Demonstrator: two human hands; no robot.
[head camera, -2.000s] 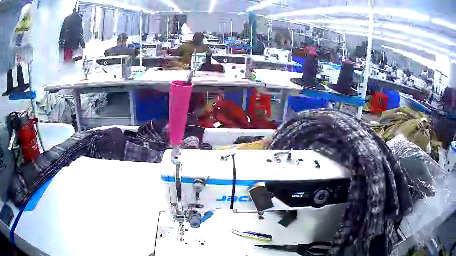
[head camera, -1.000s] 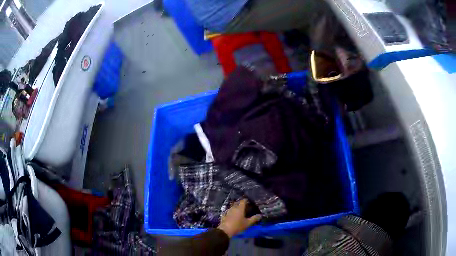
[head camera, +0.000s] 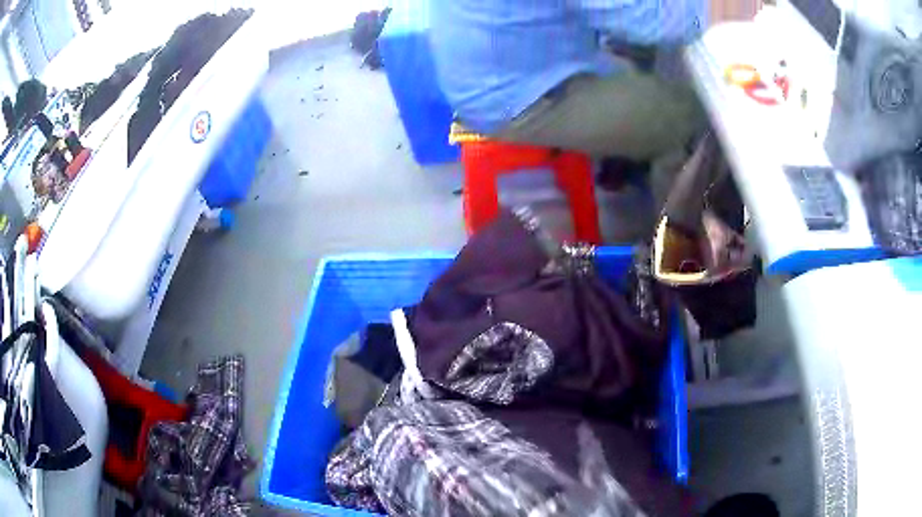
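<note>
A blue plastic crate (head camera: 293, 404) stands on the floor in front of me. Dark plum cloth (head camera: 596, 353) fills much of it. Plaid cloth (head camera: 455, 454) with white and purplish checks lies over the crate's near part; it is blurred and runs out of the lower edge of the picture. A white strip (head camera: 404, 341) lies on the plum cloth. Neither of my hands can be seen.
A person in a blue top (head camera: 516, 61) sits on a red stool (head camera: 531, 172) beyond the crate. A white table (head camera: 859, 384) stands at the right. More plaid cloth (head camera: 197, 444) hangs or lies at the lower left, by a red stool.
The view has swung from the sewing machine down to the crate. The hand seen on the plaid cloth a second ago is out of sight, and the plaid cloth now spreads further across the near side.
</note>
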